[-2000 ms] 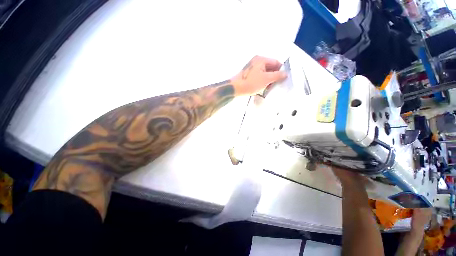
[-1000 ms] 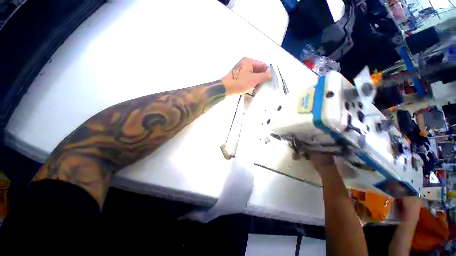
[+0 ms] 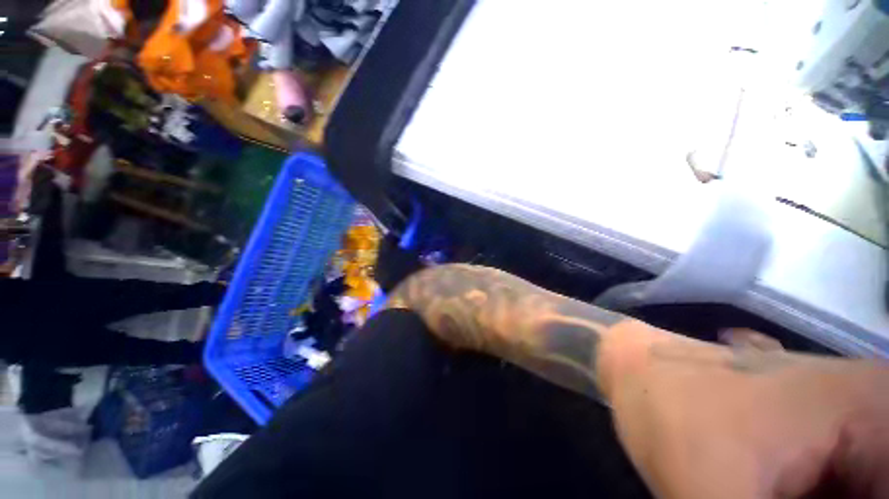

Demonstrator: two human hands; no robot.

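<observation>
A pale fabric strip (image 3: 719, 244) lies on the white machine table (image 3: 565, 127) and hangs over its front edge. My left hand (image 3: 673, 390), beyond the tattooed forearm, is low at the right, below the table edge. Its fingers are not clear, so its grip cannot be told. More skin and a fingertip show at the lower right, blurred and overlapping; I cannot tell whether they belong to my right hand. A small tan tab (image 3: 700, 168) is at the left corner of the machine bed. The sewing machine head (image 3: 858, 58) is cut off at the upper right.
A blue plastic basket (image 3: 268, 283) with orange, white and dark scraps stands below the table's left side. A pink cone (image 3: 290, 95), orange fabric (image 3: 190, 49) and grey pieces (image 3: 336, 29) are at upper left. A darker basket (image 3: 156, 419) sits on the floor at lower left.
The view has swung left and down, bringing the blue basket into sight. My left hand has left the tabletop beside the machine and moved below the front edge. The machine is now mostly out of view.
</observation>
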